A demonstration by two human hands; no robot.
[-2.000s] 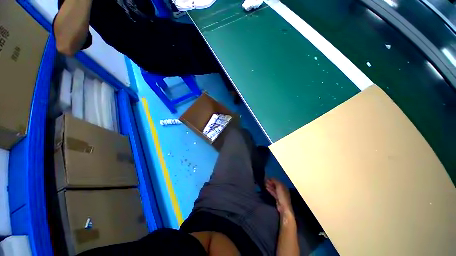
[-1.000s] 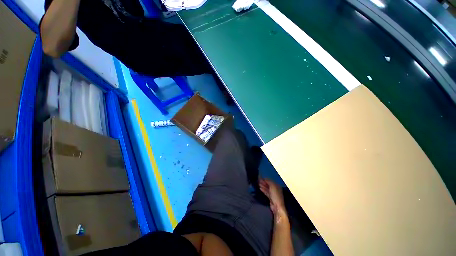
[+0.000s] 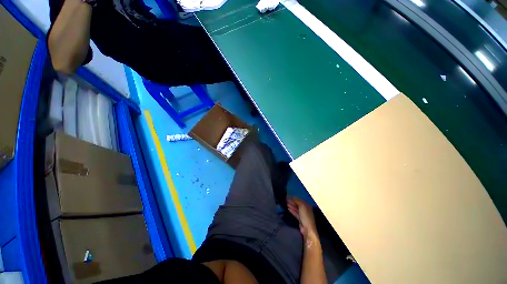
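Note:
My right hand (image 3: 301, 216) rests by my thigh beside the bench edge, its fingers slightly curled and holding nothing visible. My left hand is out of view; only dark clothing shows at the lower left. A flat tan cardboard sheet (image 3: 411, 194) lies on the bench to the right, running out of the picture at the bottom.
The green benchtop (image 3: 300, 83) bears small white scraps; a green conveyor (image 3: 445, 116) runs beyond it. An open carton (image 3: 214, 125) with white-blue cartridges, a loose cartridge (image 3: 178, 137) and a blue stool (image 3: 180, 105) stand left. A person's arm (image 3: 69, 41) shows upper left, boxes (image 3: 97, 177) below.
White scraps on the conveyor have shifted right and down. The view has turned slightly, and the other person's forearm sits a little lower than a second ago. My right hand stays resting.

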